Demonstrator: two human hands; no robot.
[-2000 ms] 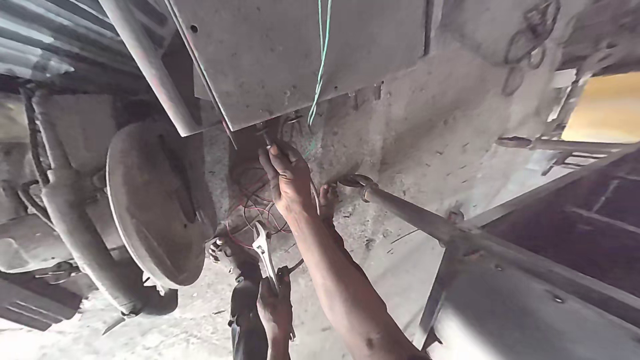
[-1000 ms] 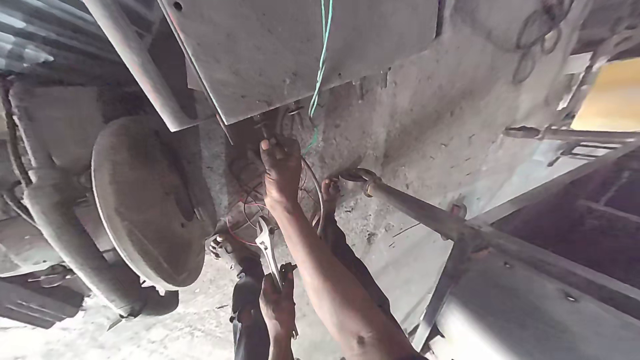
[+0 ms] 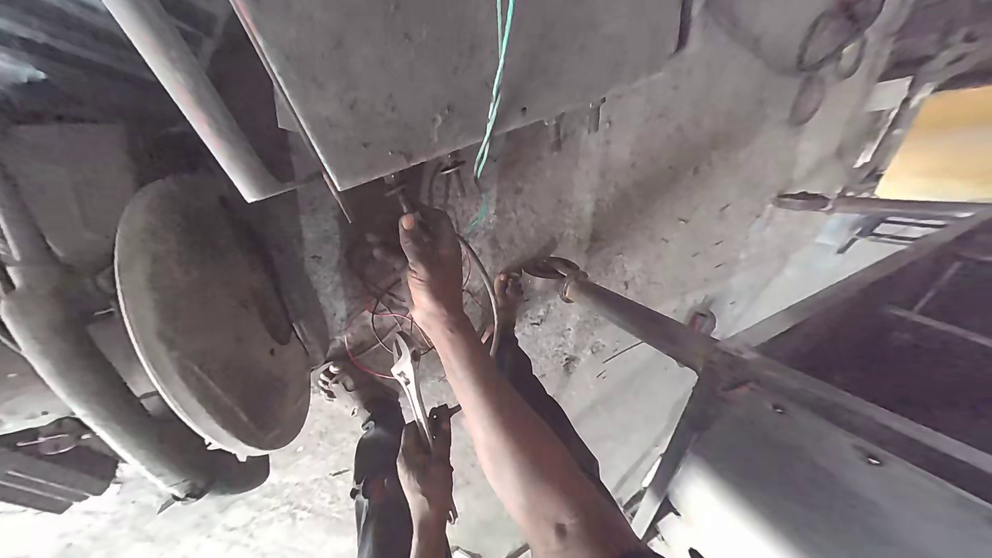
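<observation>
My right hand [image 3: 434, 256] reaches up beneath the lower edge of a grey metal panel [image 3: 465, 70]. Its fingers are closed around the lower end of a thin, rod-like metal fitting [image 3: 395, 188]; the exact contact is hidden. Lower down, my left hand [image 3: 425, 465] grips an adjustable wrench [image 3: 412, 380] by the handle, its jaws pointing up. A dark, slender item, not clear in kind, lies along the wrench in the same hand. A dark cable [image 3: 490, 298] curves down beside my right wrist. Thin red and dark wires [image 3: 380, 322] lie in loops behind the wrench.
Twisted green wires [image 3: 496, 85] hang over the panel. A large round metal disc [image 3: 205, 318] and a thick pipe [image 3: 85, 380] stand at left. A metal tube frame [image 3: 635, 318] crosses the right side. My feet [image 3: 508, 287] are on the rough concrete floor.
</observation>
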